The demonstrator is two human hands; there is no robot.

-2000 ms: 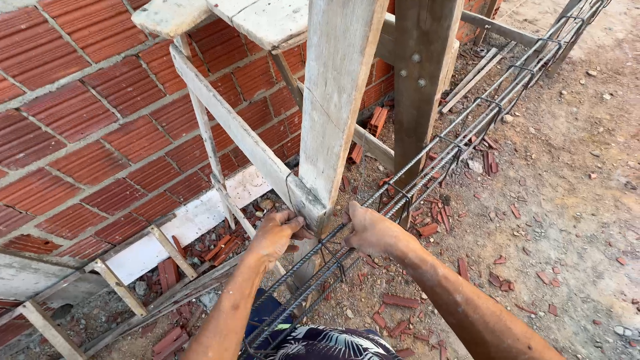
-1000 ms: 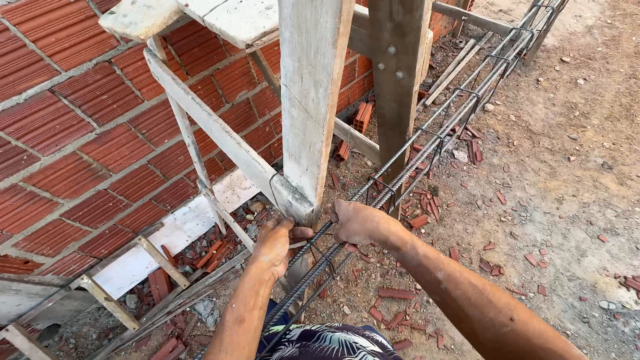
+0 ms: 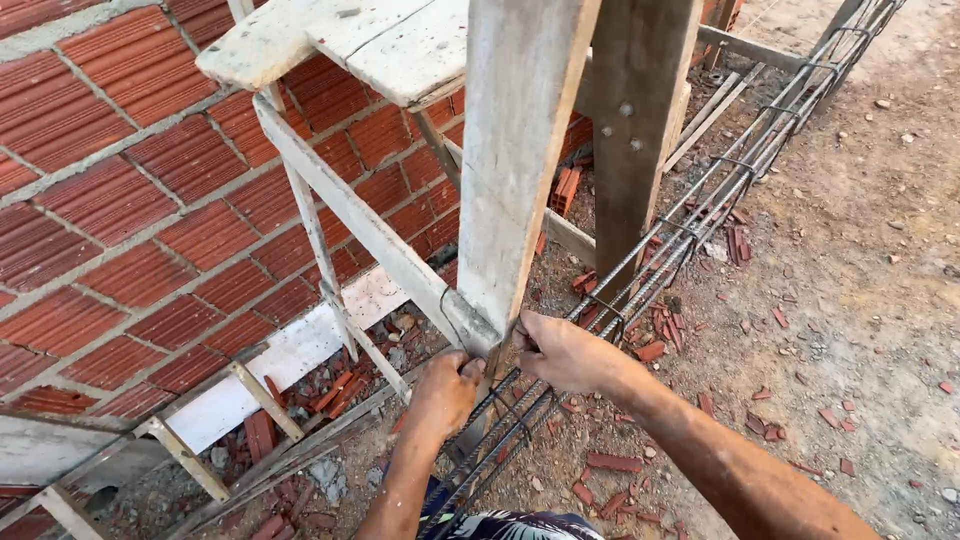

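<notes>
My left hand (image 3: 444, 390) is closed at the lower end of a slanted wooden rail (image 3: 375, 225), its fingers pinching something too small to make out. A dark wire loop (image 3: 450, 315) goes around that rail near its joint with an upright wooden board (image 3: 510, 165). My right hand (image 3: 559, 351) is at the board's right edge, fingers curled; what they pinch is hidden. Beneath and beside both hands runs a long rebar cage (image 3: 667, 247) with bent stirrups, passing close under my right wrist.
A hollow-brick wall (image 3: 150, 225) rises at the left, behind a scaffold platform of planks (image 3: 337, 37). A darker wooden post (image 3: 637, 142) stands beyond the board. Small timber braces (image 3: 187, 457) lie lower left. Broken brick pieces (image 3: 615, 461) litter the dirt ground.
My right hand has moved from over the rebar cage to the upright board's edge. My left hand stays near the rail's lower end.
</notes>
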